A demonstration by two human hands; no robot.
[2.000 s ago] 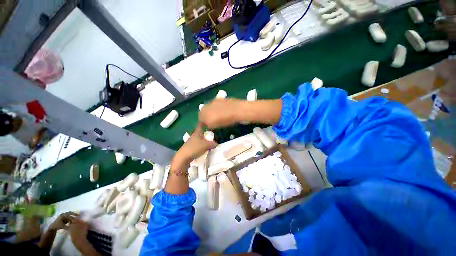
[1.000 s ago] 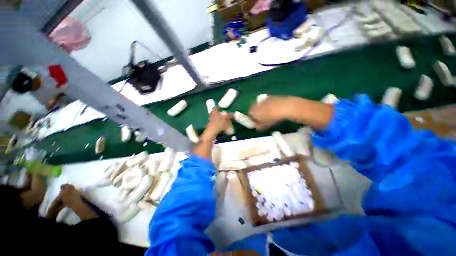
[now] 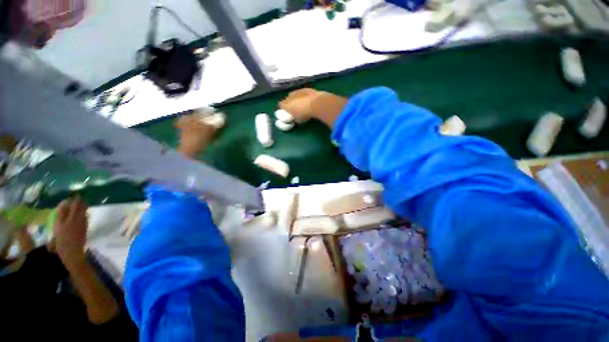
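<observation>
My left hand (image 3: 193,135) is blurred over the green belt, beyond the grey post, with a cream device body (image 3: 214,119) at its fingertips. My right hand (image 3: 302,105) reaches over the belt, its fingers closed at a small cream body (image 3: 284,119). Two more cream bodies lie on the belt between and below the hands, one upright in view (image 3: 264,129) and one slanted (image 3: 272,165). The parts box (image 3: 344,283), full of small white parts (image 3: 390,267), sits on the bench, partly behind my right sleeve. Cream bodies (image 3: 315,225) lie along its far side.
The green conveyor belt (image 3: 374,93) crosses the view, with spaced bodies at right (image 3: 545,133). A grey post (image 3: 127,143) slants in front of my left arm. A black device (image 3: 171,69) stands across the belt. Another person's hand (image 3: 71,230) is at lower left. A clear strip (image 3: 567,197) lies at right.
My left hand has moved left along the belt, past the post. My right hand has moved left and farther out. Both now have cream bodies at their fingers. The view has shifted.
</observation>
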